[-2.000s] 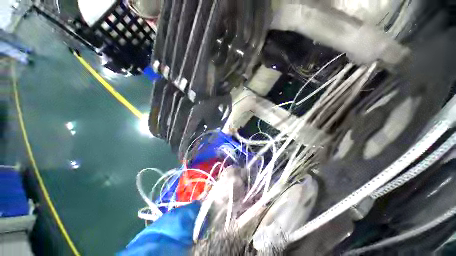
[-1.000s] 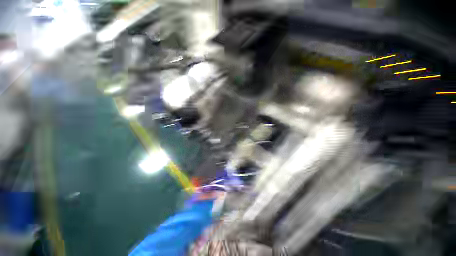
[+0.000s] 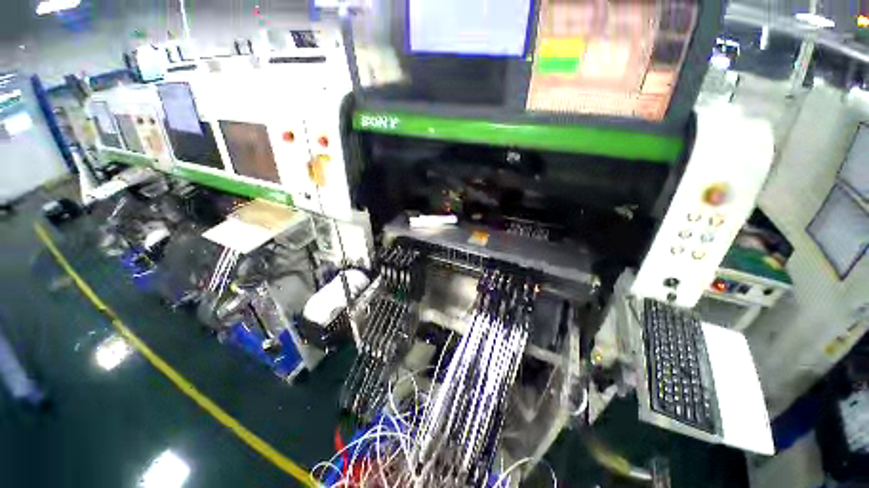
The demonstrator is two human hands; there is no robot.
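Note:
Neither of my hands is in view. The SONY machine's dark safety cover (image 3: 515,136) with its green lower edge stands in front of me. Below it is the dark front opening. A wide grey metal plate (image 3: 534,250) lies along the opening, with a small white item (image 3: 433,221) on its left part. Tape feeders (image 3: 481,353) run down from the plate side by side, with a second darker group (image 3: 381,329) to their left. White tape waste (image 3: 381,448) hangs tangled at their lower ends, over something red and blue.
A black keyboard (image 3: 678,364) on a white shelf juts out at right. Above it is a white panel with round buttons and an emergency stop (image 3: 716,194). Two screens are at the top. More machines line the left, beside a yellow floor line (image 3: 181,383).
The view has risen and drawn back from the feeders and tape waste to the whole machine front. The blue sleeve seen at the bottom before is out of the picture. The blur has cleared.

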